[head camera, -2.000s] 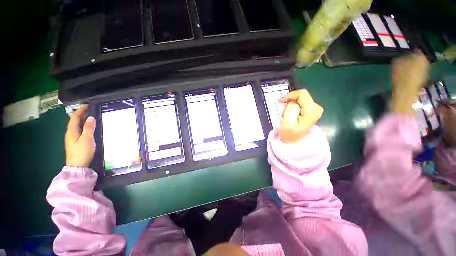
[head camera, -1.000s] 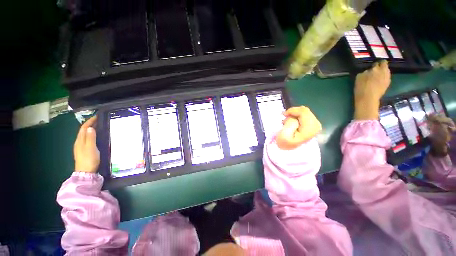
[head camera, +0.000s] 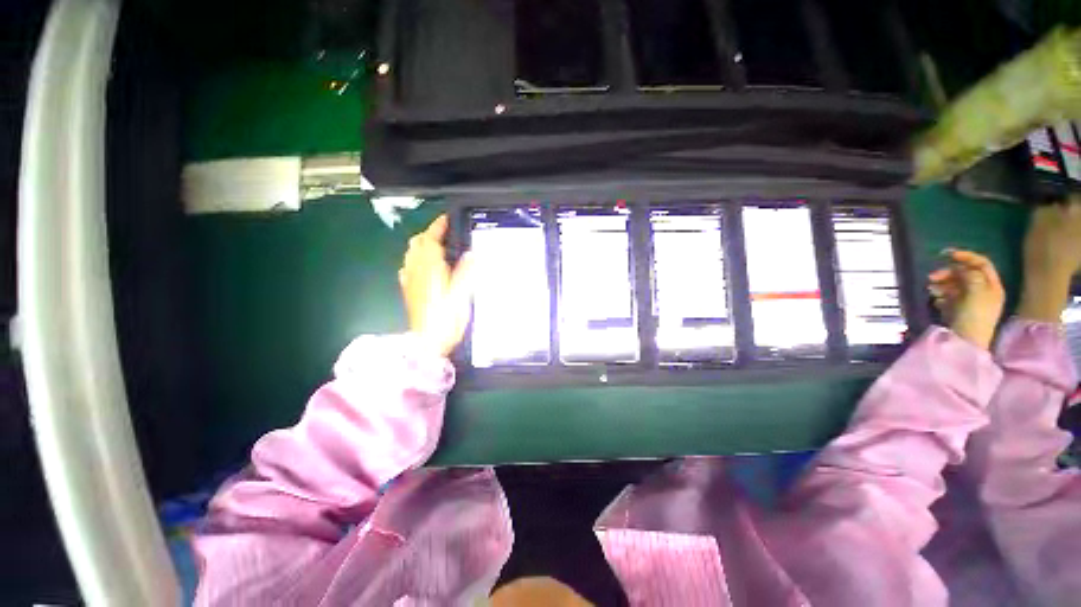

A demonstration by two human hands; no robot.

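Note:
A black phone tray lies in front of me with several lit smartphones side by side. The leftmost phone is mostly white. The fourth phone has a red bar across its white screen. The rightmost phone shows rows of text. My left hand holds the tray's left end, thumb on the rim and fingers along the side. My right hand is just off the tray's right end, fingers loosely curled and slightly apart, with nothing visible in it.
Another black tray with dark phones lies behind. A yellowish wrapped pole slants at the upper right. A pale strip with a metal end lies on the green mat. A white post stands far left. A neighbour's hand is at right.
The view has swung left, so the tray appears farther right and level. My right hand has left the rightmost phone for the tray's right side. The fourth phone now shows a red bar.

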